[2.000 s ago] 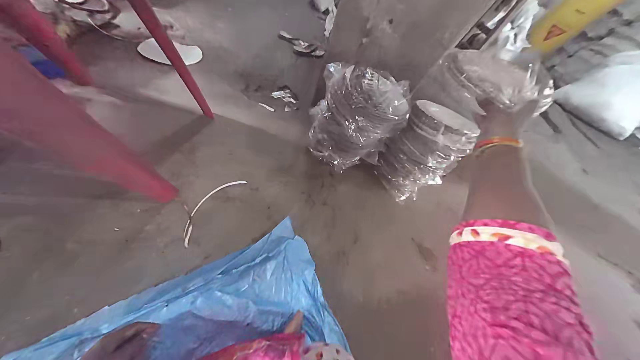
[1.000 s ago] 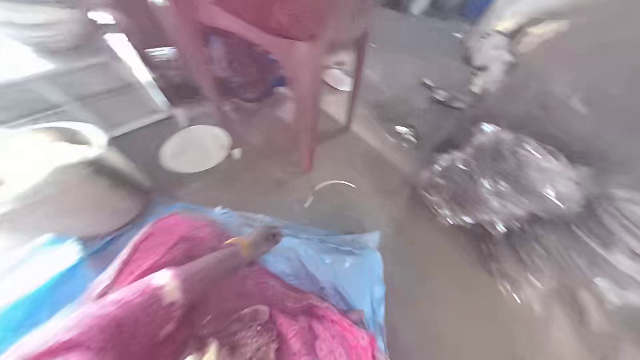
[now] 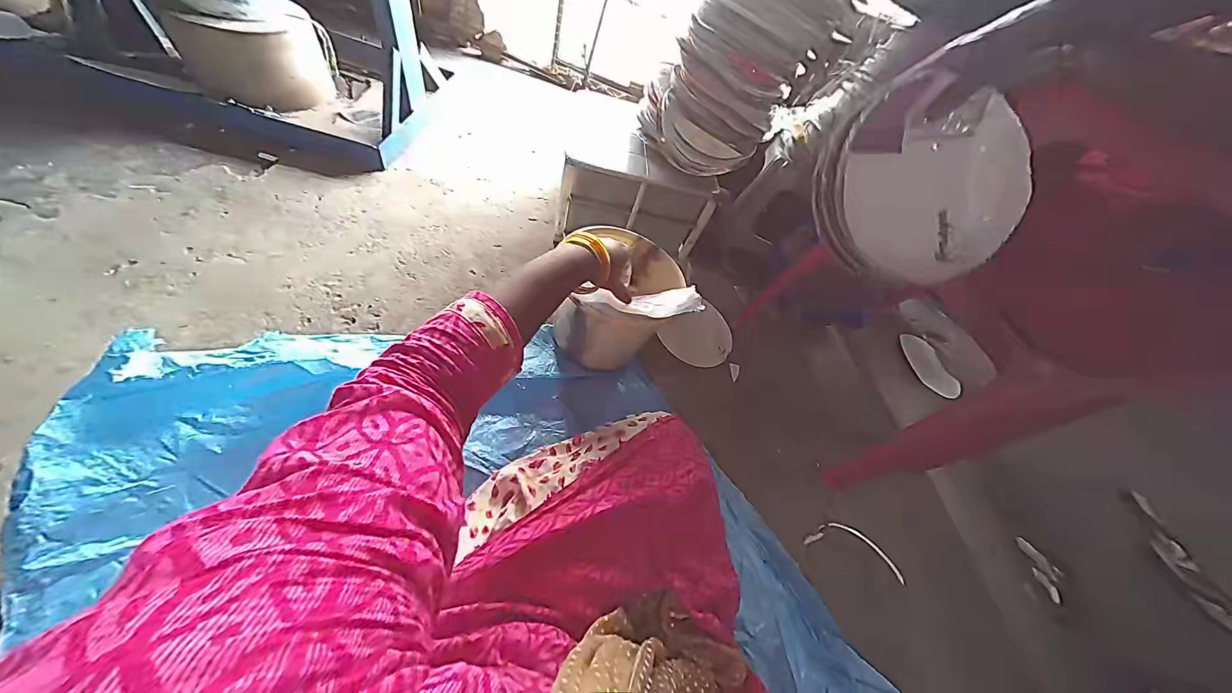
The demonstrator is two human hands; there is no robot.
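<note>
My left hand (image 3: 616,268), with a yellow bangle at its wrist, reaches into the mouth of a round metal bucket (image 3: 602,339). Its fingers are partly hidden, and I cannot tell whether they grip anything. A white, thin, crumpled sheet (image 3: 666,303) lies over the near rim, just beside the fingers. The bucket stands at the far edge of a blue plastic sheet (image 3: 221,414). My right hand is out of view. Pink patterned clothing covers my arm and lap, and a beige dotted cloth (image 3: 654,650) shows at the bottom.
A pale flat disc (image 3: 695,334) lies right of the bucket. Behind stand a crate-like box (image 3: 630,197) and a tall stack of discs (image 3: 717,87). A red plastic chair (image 3: 1107,260) bears more discs (image 3: 934,192) at the right. A blue metal frame (image 3: 390,144) stands at the upper left.
The view has swung far to the left. My left hand, over the blue sheet a second ago, is now at the bucket. My right hand, earlier on plastic-wrapped discs, is out of view.
</note>
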